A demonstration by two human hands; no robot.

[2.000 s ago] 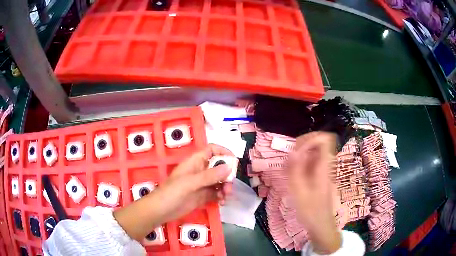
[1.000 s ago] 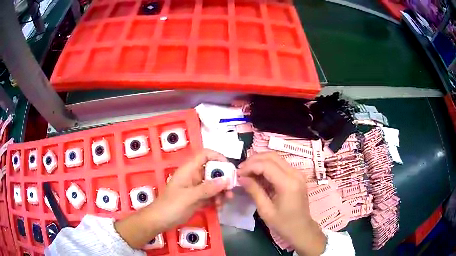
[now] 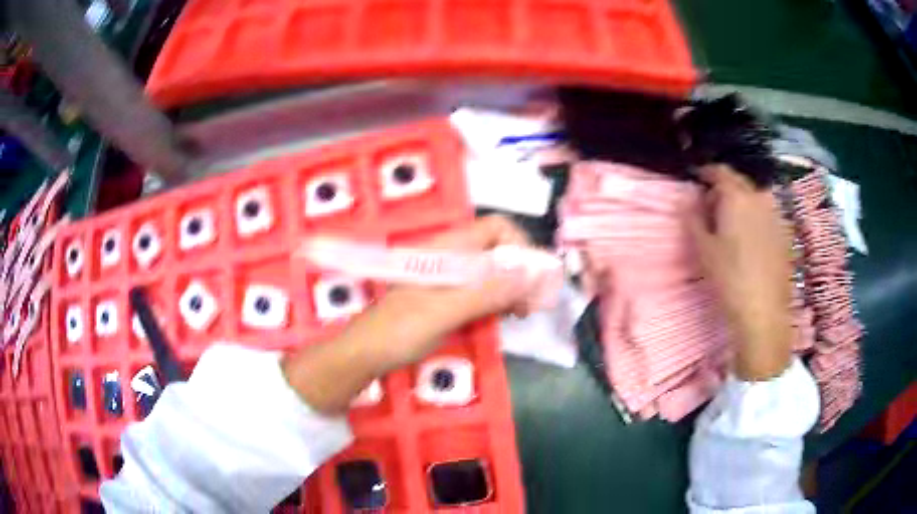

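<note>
My left hand (image 3: 442,301) holds a watch body (image 3: 531,273) with a pink strap (image 3: 387,263) extending left over the tray; the body is blurred and partly covered by fingers. My right hand (image 3: 746,266) is blurred over the right part of the pink strap pile (image 3: 649,291); its fingertips are unclear, and I cannot tell whether they hold a strap. The red compartment tray (image 3: 491,402) lies under my left forearm. It holds watch bodies, white ones with round dark sensors in the upper rows and dark ones in lower rows.
A heap of black straps (image 3: 618,122) lies behind the pink pile. White sheets (image 3: 503,171) with a blue line on them lie between tray and pile. Another red tray (image 3: 422,65) stands behind. A grey post (image 3: 111,90) rises at the left. Pink straps (image 3: 28,261) lie at the left edge.
The view has shifted, showing more of the near tray. A pink strap now extends left from the body in my left hand. My right hand has moved away from it, rightward to the pile.
</note>
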